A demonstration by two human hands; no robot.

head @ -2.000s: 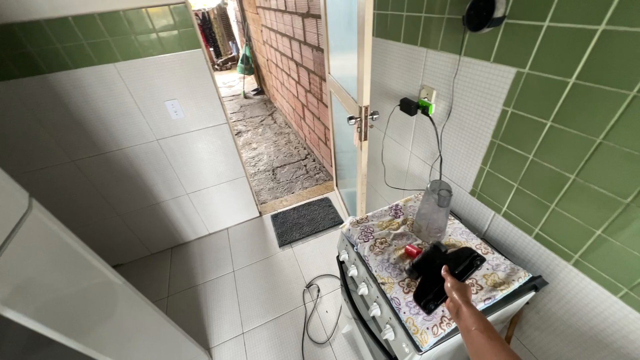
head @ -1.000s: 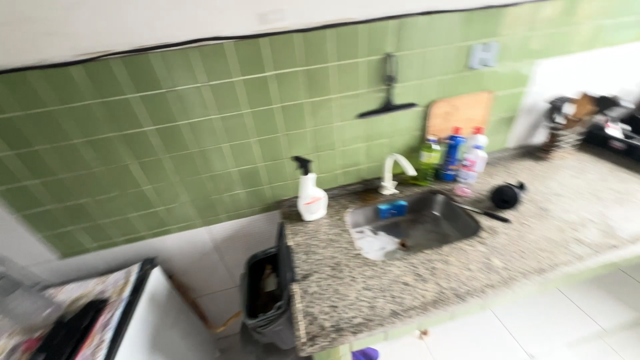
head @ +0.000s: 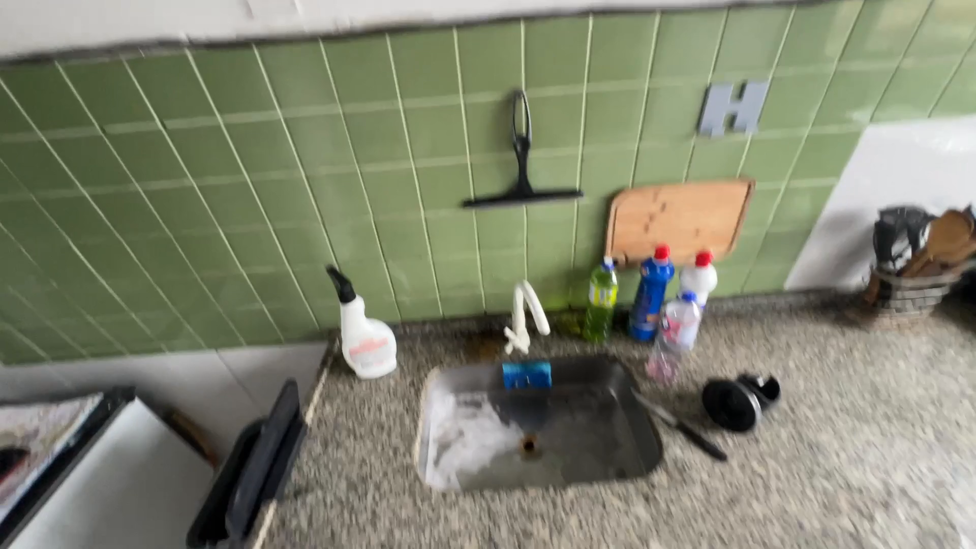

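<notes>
Neither of my hands shows in the head view. A steel sink [head: 579,457] is set in the granite counter [head: 366,473], with white foam or wet cloth [head: 469,435] at its left side and a blue sponge holder [head: 527,374] on its back wall. Behind it rises a white faucet [head: 526,313]. A white spray bottle [head: 369,343] stands left of the sink. To the right lie a black-handled knife [head: 686,432], its tip at the sink rim, and a black and silver part [head: 740,400]. A black squeegee [head: 523,171] hangs on the green tiles.
Green [head: 601,305], blue [head: 650,297] and clear [head: 675,335] bottles stand behind the sink's right side, by a wooden cutting board [head: 679,221]. A utensil basket [head: 907,293] is at far right. A dark bin [head: 259,465] sits between the counter and the stove [head: 114,473].
The view has swung from the stove and doorway to the sink. Two seconds ago a hand was on a black object over the stove; that hand is now out of view.
</notes>
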